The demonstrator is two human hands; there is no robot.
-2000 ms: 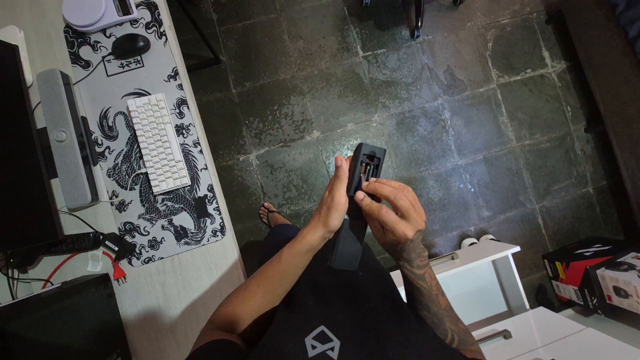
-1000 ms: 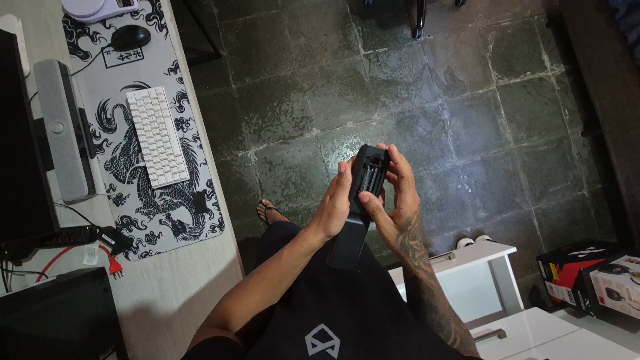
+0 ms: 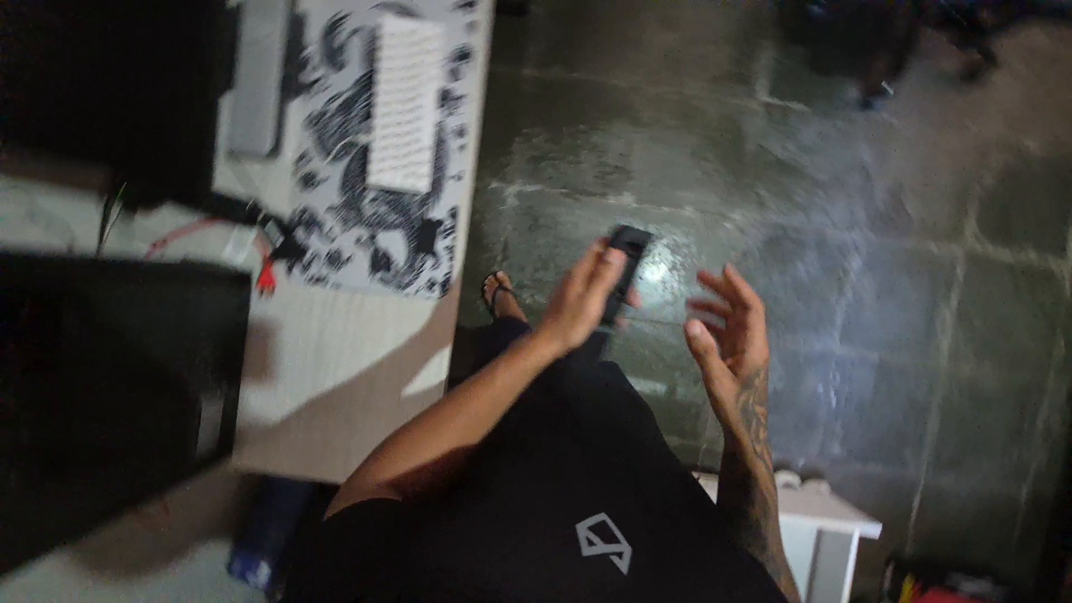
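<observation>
My left hand [image 3: 582, 297] grips a black handheld device [image 3: 628, 264], held over the floor in front of my lap; motion blur hides its details. To the right of it, apart from the device, my right hand [image 3: 727, 322] hangs in the air with its fingers spread and nothing in it. The lower end of the device is partly hidden by my left hand and lost against my dark clothing.
On my left, a desk [image 3: 335, 377] carries a white keyboard [image 3: 404, 105] on a dragon-pattern mat [image 3: 343, 193], a grey bar-shaped device [image 3: 255, 75] and a red plug [image 3: 266, 276]. A white drawer unit [image 3: 825, 511] stands at the lower right, above the stone-tiled floor [image 3: 787, 201].
My right hand has let go of the black device and moved away to the right. My left hand still holds it. The view has swung toward the left.
</observation>
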